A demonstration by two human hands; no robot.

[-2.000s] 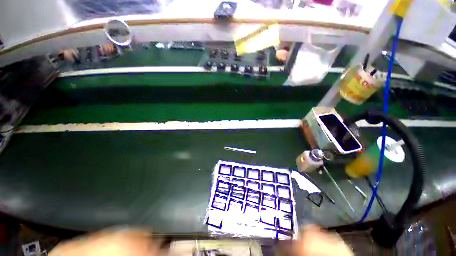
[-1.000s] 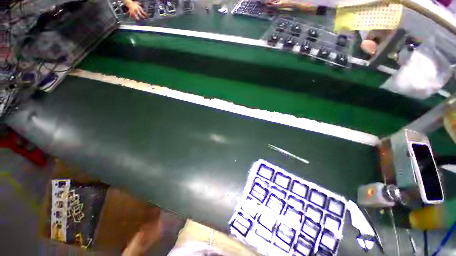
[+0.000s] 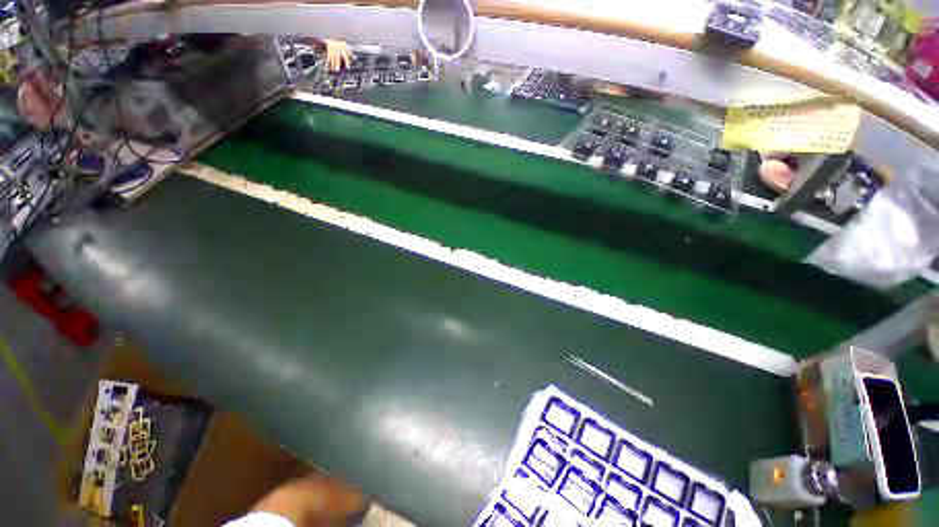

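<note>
The white lens tray (image 3: 607, 479), a grid of square pockets with black-edged pieces, lies on the dark green bench at the lower right, cut off by the bottom edge. My left hand (image 3: 314, 498) is a blurred, partly cut-off shape at the bottom edge, below the bench edge, with a white cuff beside it. Its fingers cannot be made out, nor whether it holds anything. My right hand is not in view. A thin silvery stick (image 3: 612, 380) lies alone behind the tray.
A boxed device (image 3: 888, 432) and small bottle (image 3: 791, 481) stand at right. Below the bench, a brown carton (image 3: 232, 468) holds a white strip (image 3: 108, 448) and yellow pieces. Across the green conveyor (image 3: 494, 221) are a phone tray (image 3: 659, 160) and another person's hand (image 3: 336, 55).
The view has swung left and tilted, bringing the carton into view and moving the lens tray lower. My right hand is no longer visible; my left hand sits lower than one second ago.
</note>
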